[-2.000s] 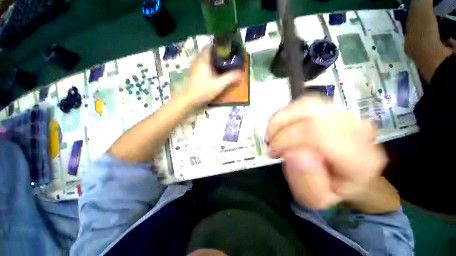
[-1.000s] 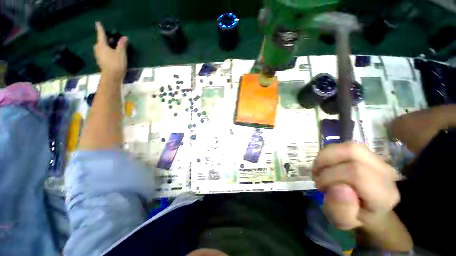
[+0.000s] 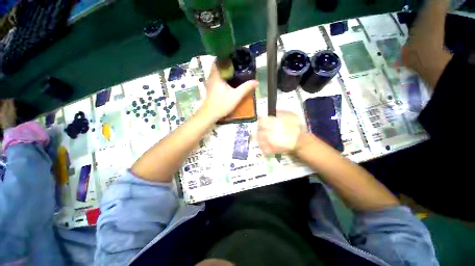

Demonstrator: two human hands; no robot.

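Observation:
My left hand [image 3: 225, 96] holds a black cylindrical housing [image 3: 244, 65] upright on the orange press pad [image 3: 242, 108], beside the brass-coloured ram [image 3: 225, 69] of the green hand press [image 3: 213, 31]. Part of the housing is hidden by my fingers and the ram. My right hand [image 3: 281, 134], slightly blurred, is closed around the lower end of the dark press lever [image 3: 272, 62]; the knob is hidden. Two more black housings [image 3: 294, 67] stand side by side just right of the lever.
Small dark discs [image 3: 148, 106], black rings [image 3: 77, 125] and a yellow item [image 3: 107, 131] lie left of the pad. A dark phone-shaped slab [image 3: 324, 120] lies at right. Housings [image 3: 161, 37] stand on the green surface behind. Neighbours' arms [image 3: 428, 47] show at both sides.
My left hand has come back from the green surface at far left to the pad, now with a housing. My right hand and the lever have moved left in the picture. The view has shifted.

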